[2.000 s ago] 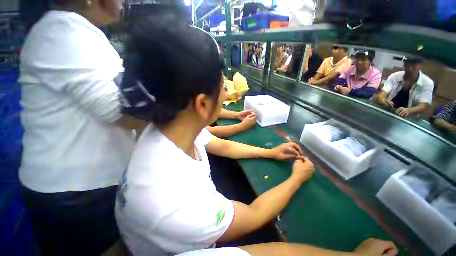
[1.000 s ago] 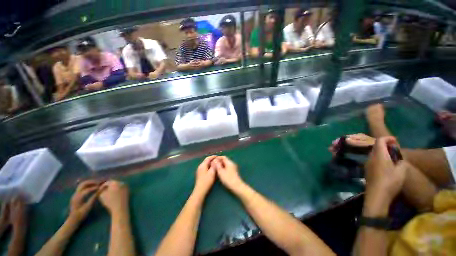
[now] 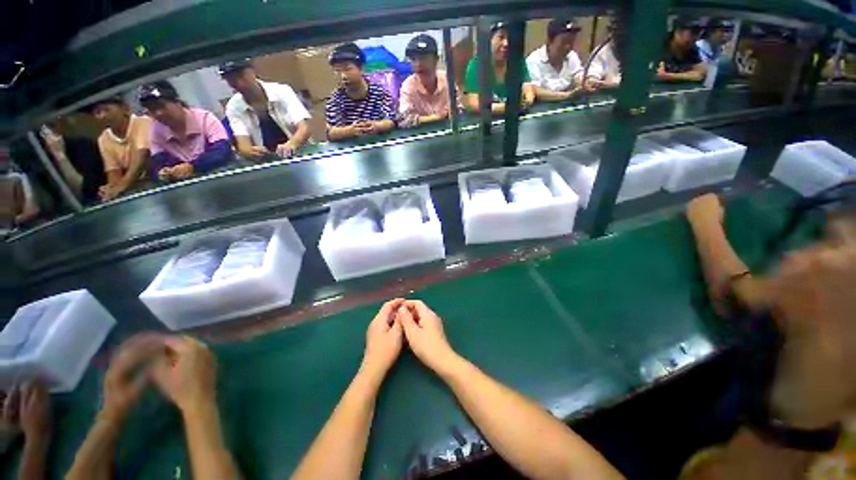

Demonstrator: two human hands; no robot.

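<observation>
My left hand (image 3: 383, 336) and my right hand (image 3: 422, 334) rest on the green bench (image 3: 497, 328) in the middle of the view. Their curled fingers touch at the tips, and no object shows in them. Beyond them stands a white foam tray (image 3: 380, 253) with two rounded lumps in clear plastic, apart from my hands. Another foam tray (image 3: 521, 220) stands to its right and a third foam tray (image 3: 225, 295) to its left, both with similar bagged lumps.
A neighbour's blurred hands (image 3: 155, 370) are at the left. At the right, a neighbour's blurred arm (image 3: 817, 328) is raised near a black band. A green post (image 3: 624, 131) rises behind the bench. Small dark pieces (image 3: 450, 450) lie at the near edge. Capped people sit across the line.
The view has swung right from the left neighbours to the bench front. My hands stay together. The right neighbour's hands and black strap have moved up and right, off the bench.
</observation>
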